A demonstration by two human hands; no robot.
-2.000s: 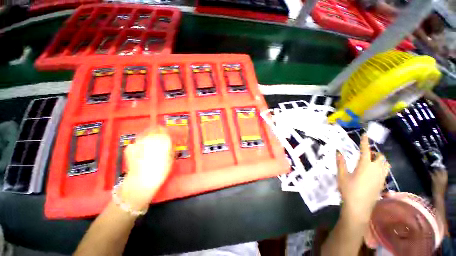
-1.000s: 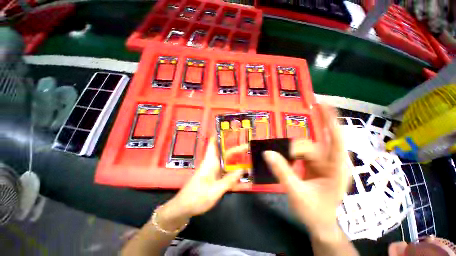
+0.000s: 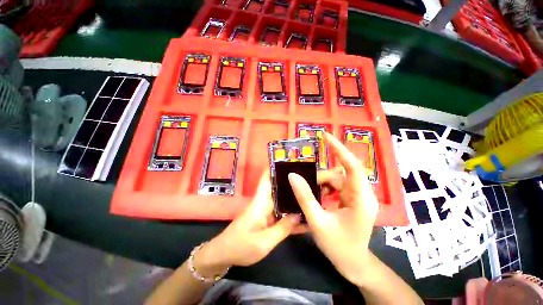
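My left hand [image 3: 247, 229] holds a phone middle frame [image 3: 293, 151] by its lower left side, a little above the front of the red tray [image 3: 178, 205]. A black adhesive pad [image 3: 287, 186] covers the window of this frame, below its yellow patches. My right hand [image 3: 342, 220] has its thumb on the pad, its other fingers at the frame's right side. The tray recess behind the held frame is empty; the other recesses each hold a frame, two partly behind my right hand.
A stack of sticker sheets [image 3: 104, 128] lies at left beside green fans [image 3: 56, 116]. A heap of waste liner [image 3: 437, 208] lies at right beside a yellow fan [image 3: 515, 140]. Another red tray [image 3: 351, 30] sits beyond, on the green conveyor [image 3: 411, 71]. A pink fan [image 3: 512, 291] is at lower right.
The black pad has moved left from beside the frame onto it, and my right thumb now rests on it. The view has shifted slightly.
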